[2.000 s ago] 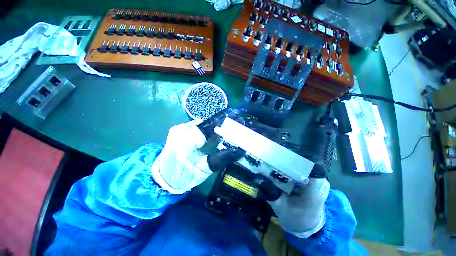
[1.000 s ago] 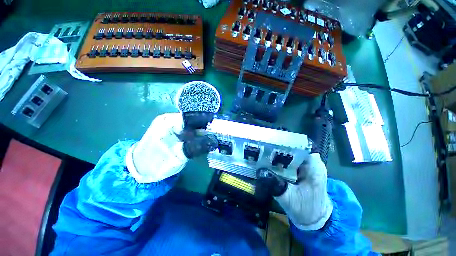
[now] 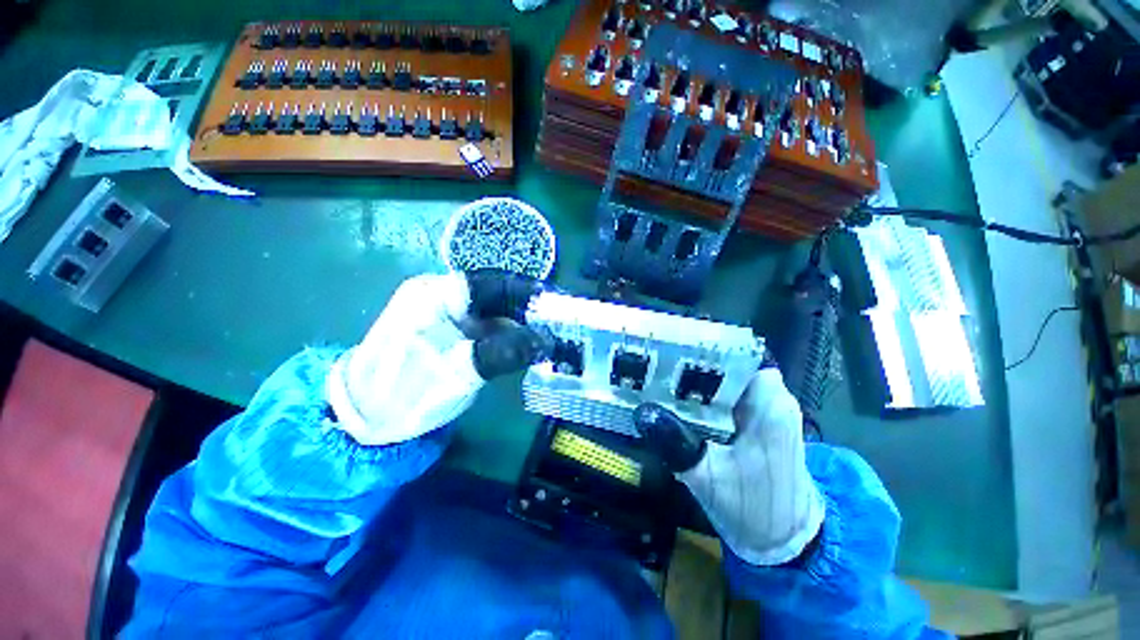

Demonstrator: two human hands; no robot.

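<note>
A silver finned heatsink (image 3: pixel 600 409) is held up between both gloved hands, above the black jig base (image 3: pixel 550 481) with its yellow strip. Three black transistors (image 3: pixel 630 368) sit in a row on its face, turned toward me. My left hand (image 3: pixel 431 350), in a white glove with black fingertips, grips its left end. My right hand (image 3: pixel 750 463) grips its right end, thumb on the lower front edge. The dark jig cover plate (image 3: pixel 659 238) leans on the stacked trays (image 3: pixel 700 188) beyond.
A white bowl of screws (image 3: pixel 499 238) stands beyond my left hand. The orange-brown transistor tray (image 3: pixel 350 98) lies behind it. A finned piece with three black parts (image 3: pixel 100 245) and white cloth (image 3: pixel 75 125) lie left. The screwdriver (image 3: pixel 815 328) and silver finned heatsinks (image 3: pixel 923 323) lie right.
The heatsink has turned from edge-up and slanted to nearly level, its transistor face now toward me. Both hands keep hold of it, and the view has shifted slightly.
</note>
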